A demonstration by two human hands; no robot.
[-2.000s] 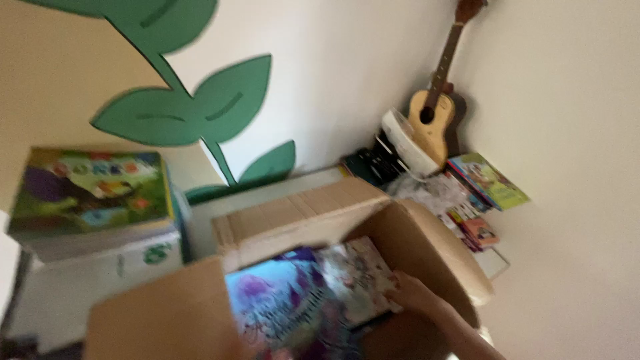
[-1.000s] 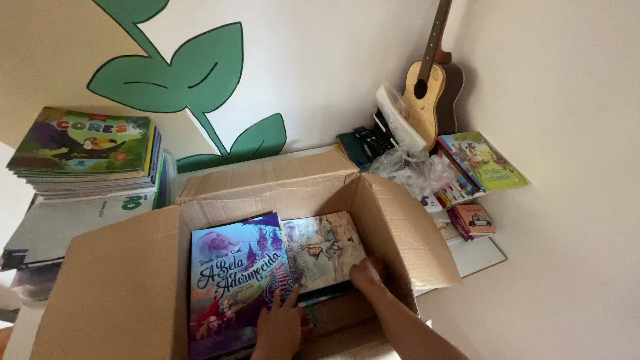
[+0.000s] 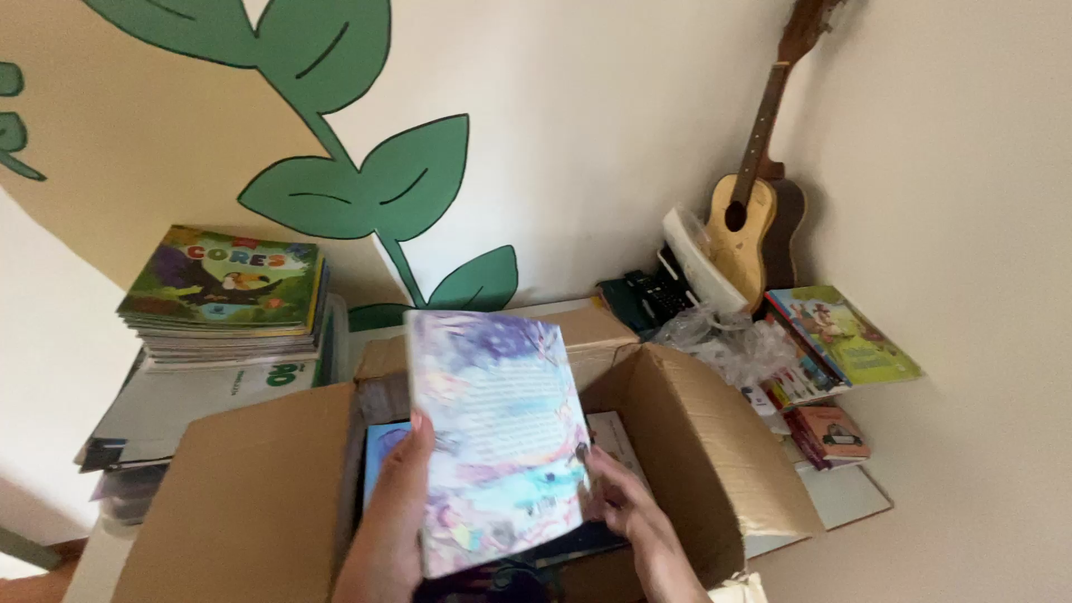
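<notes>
A thin paperback book [image 3: 502, 435] with a pastel blue and purple back cover is held up over the open cardboard box [image 3: 268, 494]. My left hand [image 3: 398, 502] grips its left edge, thumb on the cover. At its lower right edge is my right hand [image 3: 628, 511], fingers curled against the book. Below, inside the box, parts of a blue-covered book [image 3: 381, 448] and a pale-covered book [image 3: 615, 435] show; the held book hides much of the interior.
At the left, a stack of children's books [image 3: 226, 280] rests on folders. A small guitar [image 3: 741, 226] leans in the corner, beside a white plastic object [image 3: 703, 260], crumpled clear plastic [image 3: 729, 343] and more books [image 3: 846, 331]. Box flaps stick out at both sides.
A pastel-covered book is now raised between both hands; one second ago both hands were down in the box, at the books lying there.
</notes>
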